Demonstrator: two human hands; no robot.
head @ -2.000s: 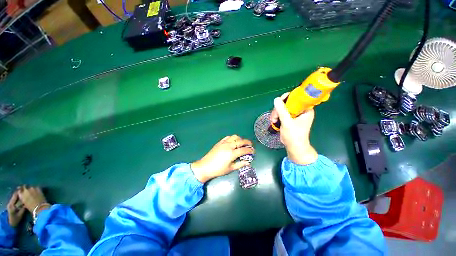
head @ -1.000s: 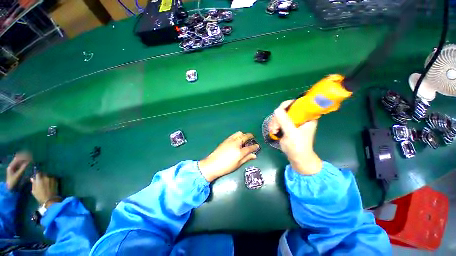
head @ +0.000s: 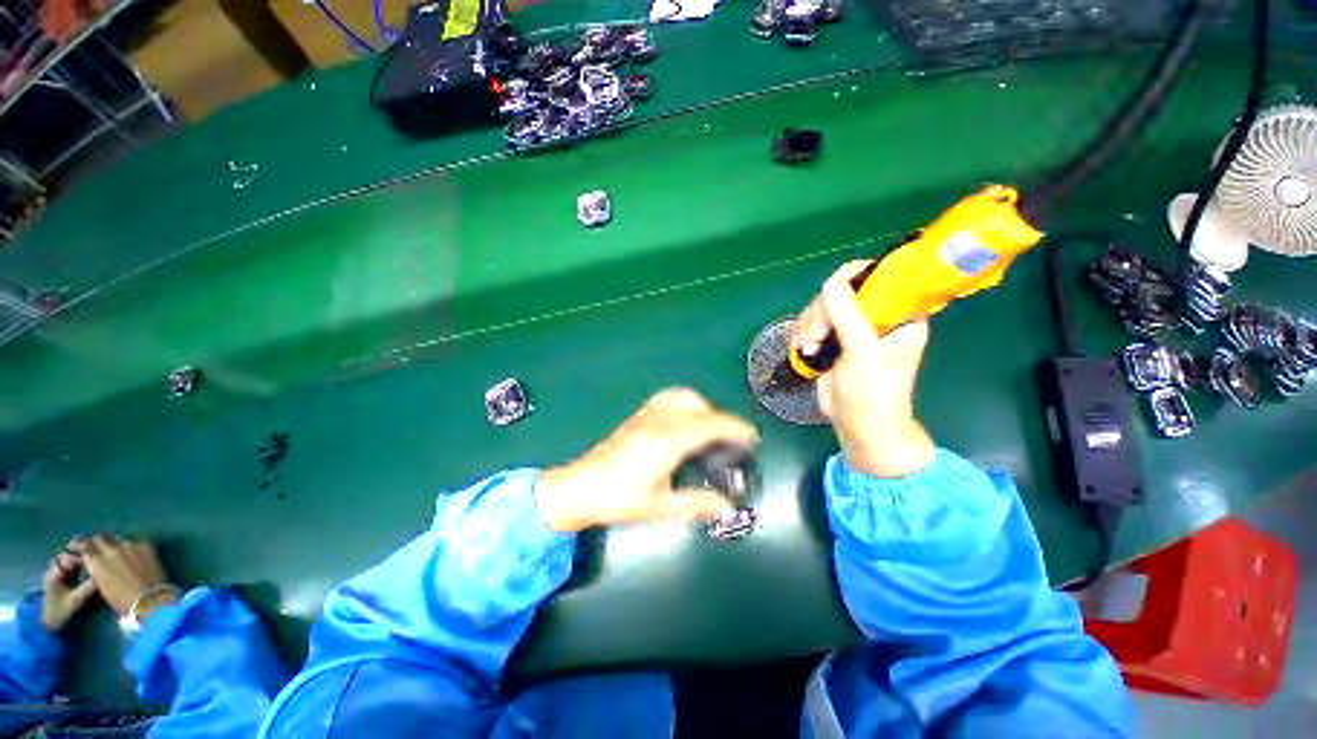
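Note:
My right hand [head: 875, 378] grips a yellow-orange electric screwdriver [head: 946, 263], tilted, its black lower end over a round grey speckled dish [head: 780, 378]. The driver's tip is hidden. My left hand [head: 644, 459], blurred, holds a dark device housing [head: 719, 474] between thumb and fingers, tilted above the mat. A second housing [head: 732, 523] with a silver rim lies just below it, partly covered. Another housing [head: 506, 401] lies to the left of my left hand.
Single housings lie farther off, one silver [head: 594, 208], one dark [head: 796, 146]. A housing pile sits beside a black box [head: 433, 72]. At right are a power adapter [head: 1093, 430], clustered housings [head: 1155, 367], a fan [head: 1280, 181] and a red stool [head: 1213, 614]. Another person's hands [head: 116, 572] are at lower left.
My left hand has lifted the dark housing off the mat and brought it back towards me, over the lower housing. My right hand still holds the screwdriver by the dish.

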